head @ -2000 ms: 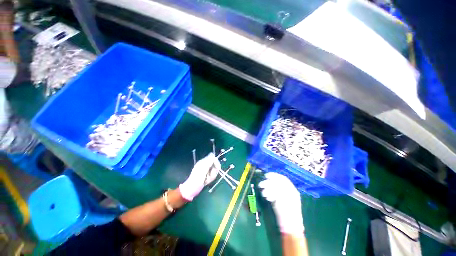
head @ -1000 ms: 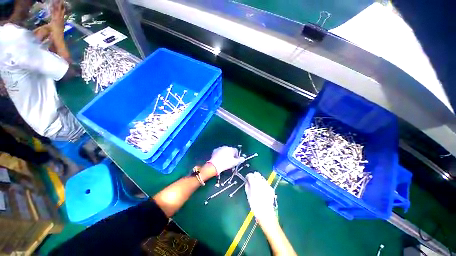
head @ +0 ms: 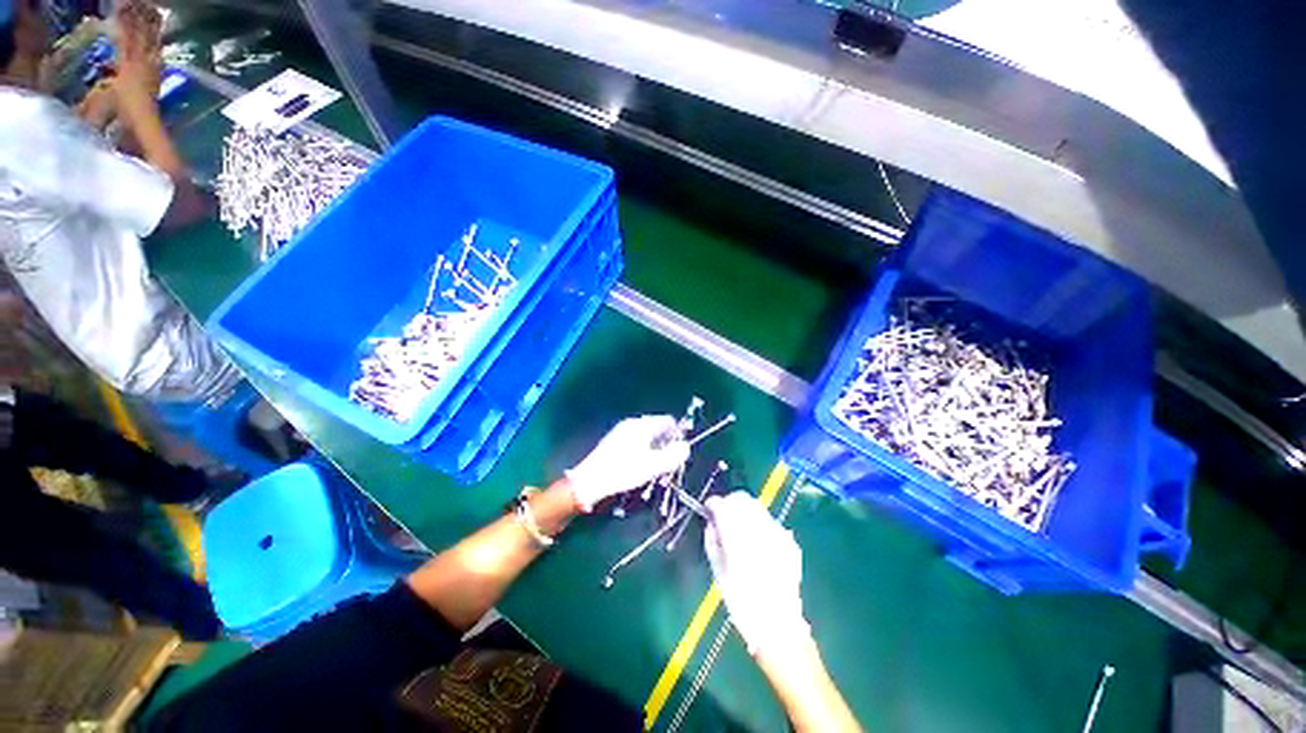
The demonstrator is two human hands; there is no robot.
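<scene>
My left hand, in a white glove, is over a few thin whitish cable assemblies on the green mat. Some of their ends stick out above and below its fingers, and it appears to hold some. My right hand, also in a white glove, is just right of it. Its fingertips are at the end of a cable between the two hands. The small connector ends spread out below the left hand. The fingertips of both hands are partly hidden, and small details are blurred.
A blue bin with cables stands at the left, another blue bin heaped with cables at the right. A metal rail runs behind. A yellow line crosses the mat. A lone cable lies far right. A person sits beside a blue stool.
Since one second ago, the left hand has turned and gathered over the cables, and fewer lie loose below it. The right hand stays close beside it. The view has shifted slightly.
</scene>
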